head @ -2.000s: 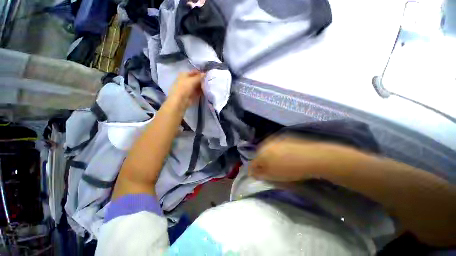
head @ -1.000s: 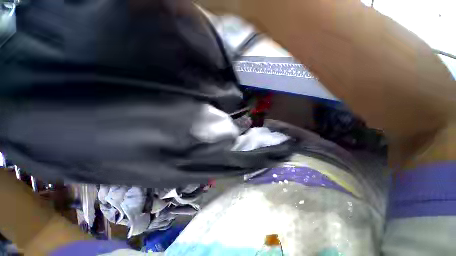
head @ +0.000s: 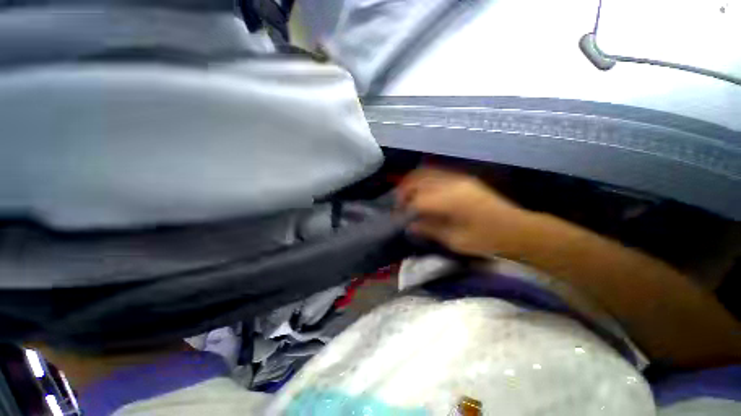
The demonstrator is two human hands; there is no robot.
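A large light grey garment with dark grey to black bands (head: 187,146) fills the left half of the view, raised close to the camera and blurred. My right hand (head: 443,207) is below the table's front edge, its fingers closed on the dark edge of the garment (head: 325,252). My left hand is hidden behind the garment; only part of the forearm and its purple cuff show at the lower left.
The white table (head: 520,57) has a grey ruler-marked front edge (head: 520,126). Another grey piece with a dark band (head: 366,41) lies on it. A cable with a small grey clip (head: 597,51) is at upper right. Heaped cloth (head: 284,341) lies below.
The raised garment now shows a broad light grey part where black cloth was close to the camera. My right hand has come down from the top and is visible below the table edge.
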